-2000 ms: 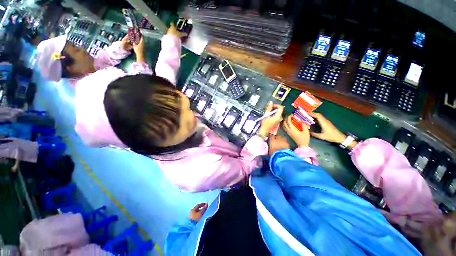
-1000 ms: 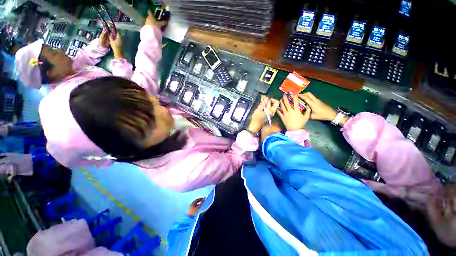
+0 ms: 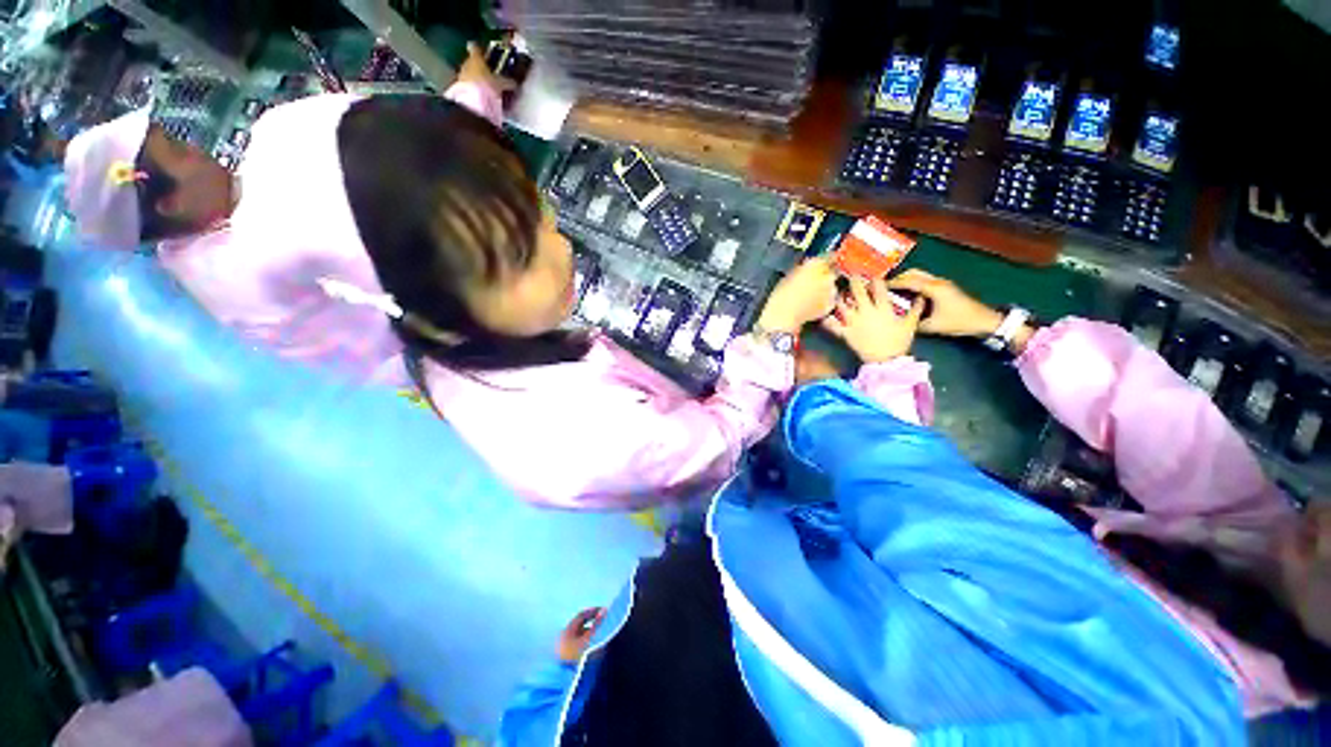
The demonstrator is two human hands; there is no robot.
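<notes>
My left hand (image 3: 583,632) shows small at the lower left, at the end of a blue sleeve. Its fingers are too small and blurred to read. My right hand (image 3: 822,361) is mostly hidden at the end of the other blue sleeve, beside the pink-sleeved hands; its fingers cannot be made out. A red-orange card (image 3: 873,248) with a pale patch is in other people's hands at the bench, just above my right hand. A small dark piece with a gold frame (image 3: 799,225) lies left of the card.
A person in pink (image 3: 584,423) leans in at the left. Another pink sleeve (image 3: 1124,394) reaches in from the right. A clear tray of phones (image 3: 686,277) lies on the bench, with stacked trays (image 3: 672,59) behind. Display phones (image 3: 956,95) with lit screens stand at the back.
The pink-coated person's head has moved right and closer to the bench. Their hand has moved up to the card, and the pen-like stick no longer shows. My arms have barely moved.
</notes>
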